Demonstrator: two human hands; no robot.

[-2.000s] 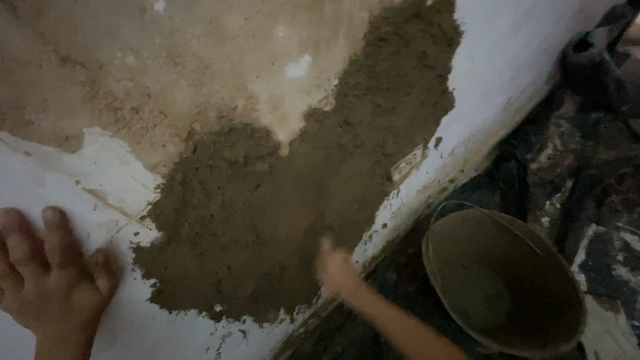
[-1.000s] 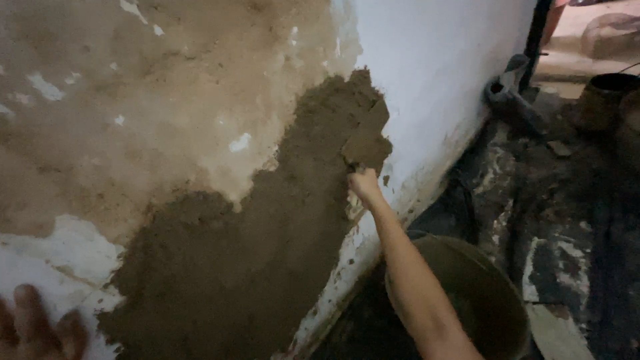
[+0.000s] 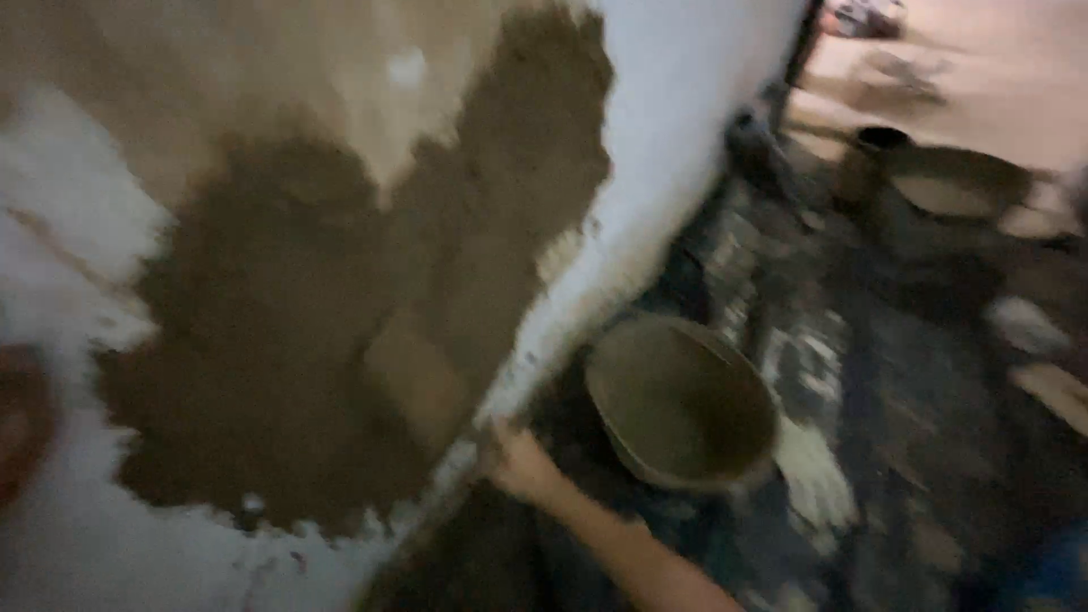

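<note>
A large patch of wet brown mortar [image 3: 280,340] covers the lower part of the wall. My right hand [image 3: 518,463] is by the wall's bottom edge, closed around the handle of what looks like a trowel. The blurred, lighter blade [image 3: 416,374] lies over the lower right of the mortar patch. At the left edge, only part of my left hand [image 3: 21,425] shows, blurred, beside the white painted wall; its fingers cannot be made out. Right of my right hand a bucket [image 3: 680,404] stands on the floor, its inside dark.
Dark, stained sheeting [image 3: 901,425] covers the floor. A dark object [image 3: 756,153] lies by the wall's far end. Farther back at the right is a wide basin [image 3: 960,183]. Bare plaster [image 3: 255,51] shows above the mortar.
My right hand and the trowel have moved from the upper right part of the mortar down to its lower right edge. The view has shifted.
</note>
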